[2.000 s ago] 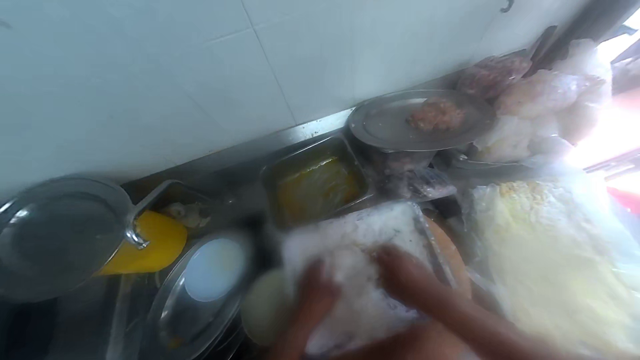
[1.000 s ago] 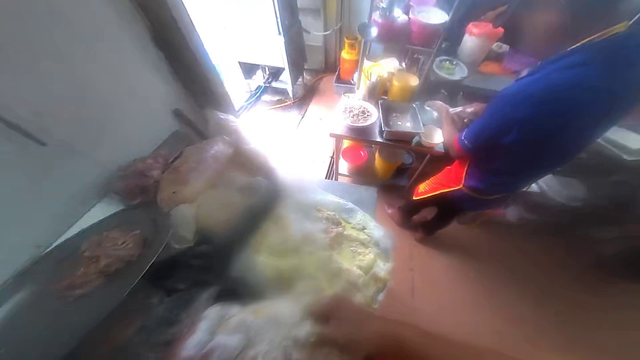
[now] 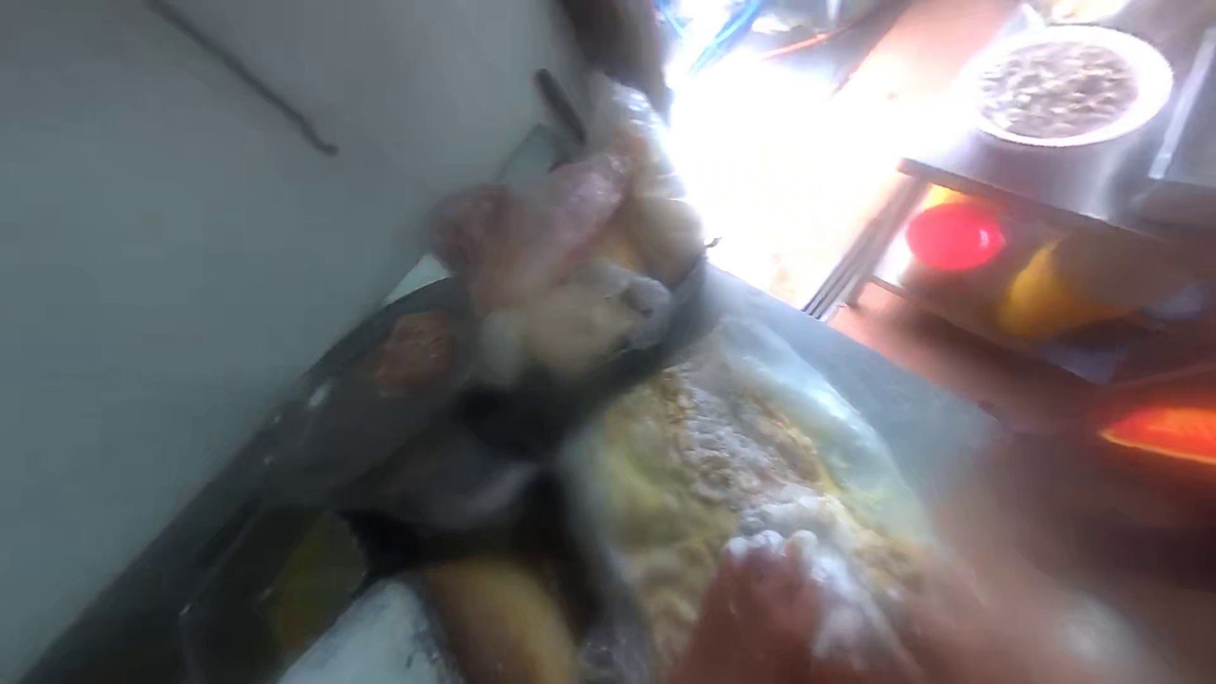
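Note:
My left hand (image 3: 760, 608), its fingertips coated in white powder, is at the pale yellow, crumbly food (image 3: 655, 494) in a clear plastic bag (image 3: 836, 408). Close beside it at the lower right is what looks like my right hand (image 3: 978, 617), badly blurred; whether either hand grips anything is not clear. Left of the food, a metal plate (image 3: 332, 437) carries a lump of raw meat (image 3: 416, 351). The corner of a tray with white powder (image 3: 375, 636) shows at the bottom, next to a tan rounded thing (image 3: 503, 617).
Filled plastic bags (image 3: 570, 256) stand at the back by the tiled wall (image 3: 171, 285). Lower left is a metal pan with yellow residue (image 3: 304, 579). Across a gap, a metal table (image 3: 1035, 190) holds a white bowl (image 3: 1064, 85); a red container (image 3: 955, 236) sits beneath.
The view has swung right from the powder tray, where both hands were two seconds ago. My hands are now at the bagged yellow food.

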